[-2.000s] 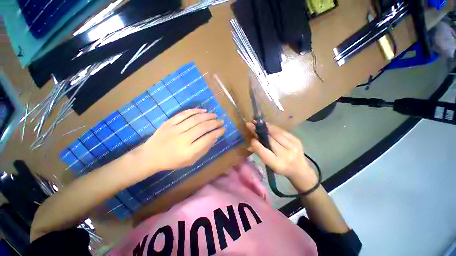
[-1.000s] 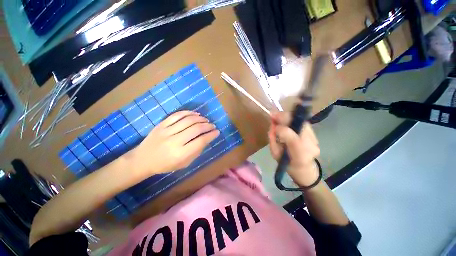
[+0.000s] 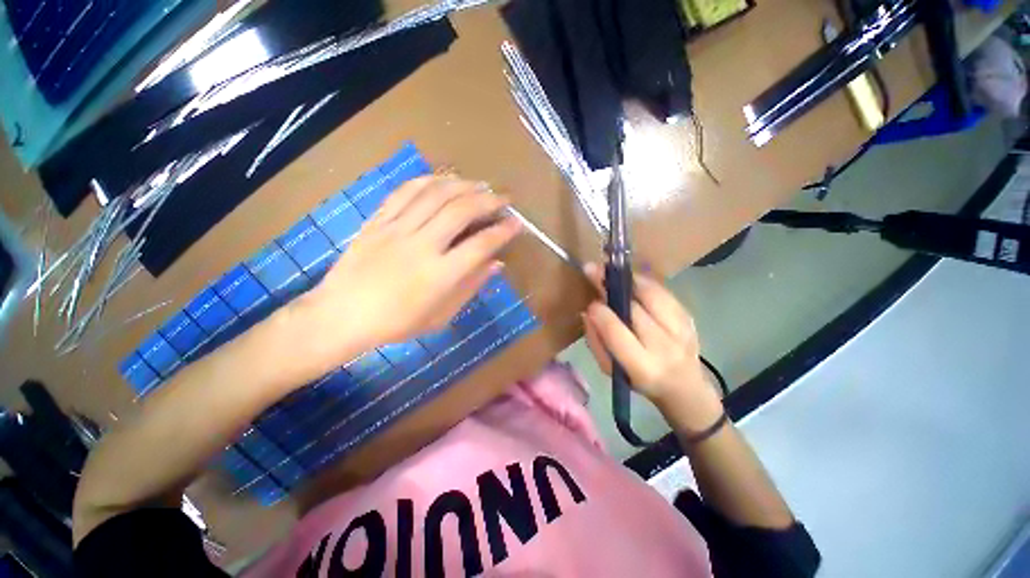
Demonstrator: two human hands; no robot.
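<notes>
A blue gridded solar cell string (image 3: 232, 299) lies flat in front of me. My left hand (image 3: 424, 254) is over its right part, the fingers bent near its upper right edge; whether they grip anything is hidden. My right hand (image 3: 646, 344) holds the soldering iron (image 3: 618, 288), its metal shaft pointing away from me. A thin silver ribbon (image 3: 544, 235) runs from beside my left fingertips to my right fingers.
Silver ribbons (image 3: 548, 124) fan out beside black strips (image 3: 582, 68) beyond my right hand. Long black sheets (image 3: 305, 119) with scattered ribbons lie at the far left. A darker string stack (image 3: 85, 45) is behind them. Black strips with ribbons (image 3: 830, 73) lie at the right.
My left hand has moved away from me, toward the string's upper right edge. The soldering iron has swung from tilting right to nearly straight ahead, and the ribbon's end has come beside my left fingers.
</notes>
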